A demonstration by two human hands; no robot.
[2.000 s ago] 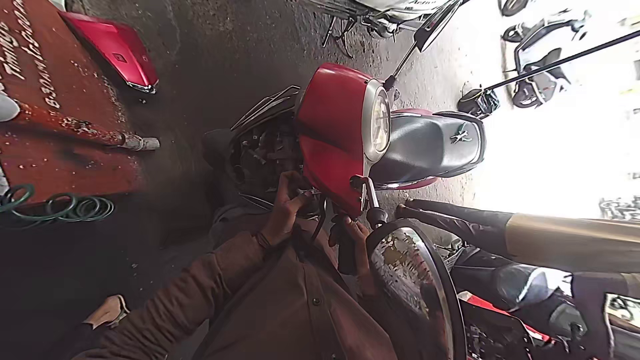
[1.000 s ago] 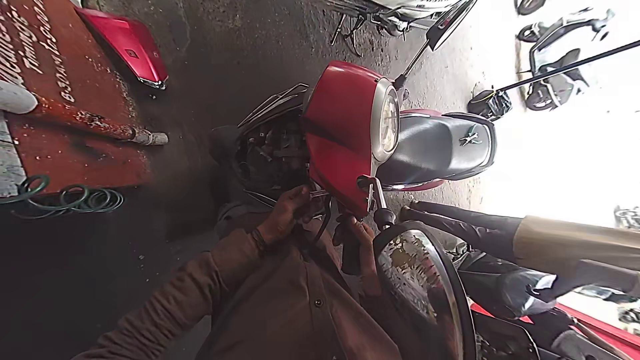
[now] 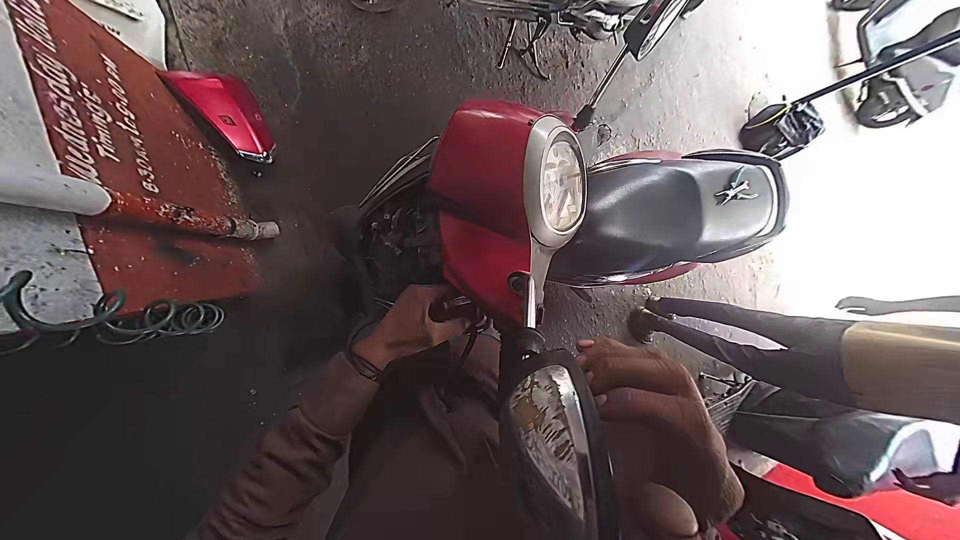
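A red scooter front panel (image 3: 484, 202) surrounds a round headlamp (image 3: 562, 184), with the black seat (image 3: 637, 214) beyond. My left hand (image 3: 412, 322), a band at its wrist, is closed around a dark part by the handlebar (image 3: 454, 307), likely a lever or its mount; thin cables hang beside it. My right hand (image 3: 652, 382) is beside the scooter's rear-view mirror (image 3: 551, 442), fingers curled toward the mirror's edge; its palm is hidden, so whether it holds anything is unclear. Dark mechanical parts (image 3: 401, 232) show in the opening left of the red panel.
A loose red body panel (image 3: 225, 112) lies by a red-painted surface with lettering (image 3: 142, 142). A pipe (image 3: 180, 214) and a coiled green hose (image 3: 165, 319) are at left. A person (image 3: 825, 352) stands at right, near another scooter (image 3: 817, 442). A pair of pliers (image 3: 736, 191) rests on the seat.
My right hand has moved right, from beside the handlebar to the far side of the mirror. My left hand stays by the handlebar. The view has come closer to the scooter.
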